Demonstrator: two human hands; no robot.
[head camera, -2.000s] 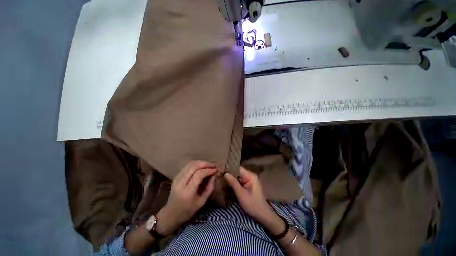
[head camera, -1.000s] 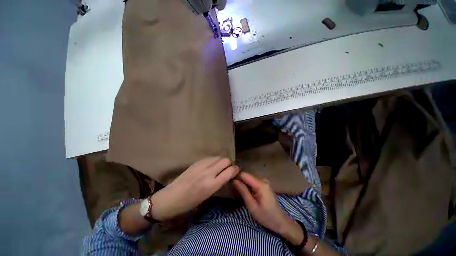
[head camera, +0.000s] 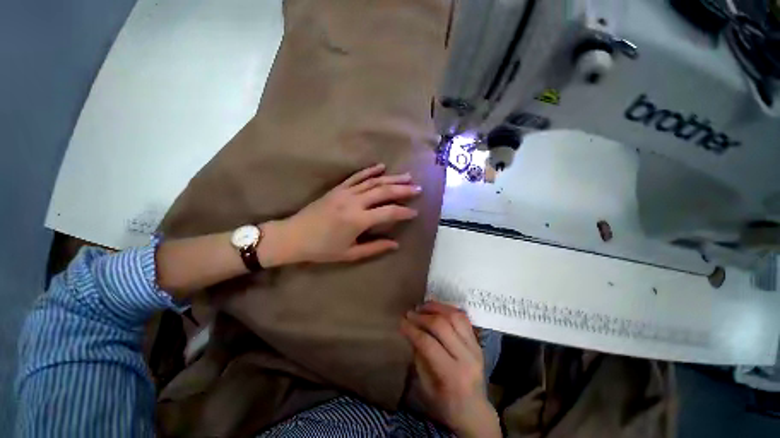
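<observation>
A large brown garment panel (head camera: 333, 103) lies on the table and hangs over its front edge. Its right edge runs up to the presser foot (head camera: 445, 150), under bright violet-white light. My left hand (head camera: 359, 214) lies flat on the panel, fingers apart, below and left of the presser foot. My right hand (head camera: 445, 346) pinches the panel's right edge at the table's front edge; its fingertips are partly hidden.
The white sewing machine head (head camera: 616, 94) fills the upper right. A printed ruler (head camera: 564, 312) runs along the front of the white table (head camera: 162, 111). A small brown scrap (head camera: 605, 230) lies on the machine bed. More brown cloth (head camera: 590, 385) hangs below the table's right side.
My left hand has moved from the pinched edge at my lap up onto the panel. My right hand stays on the right edge, now at the table's front edge. The view has shifted, showing more machine head.
</observation>
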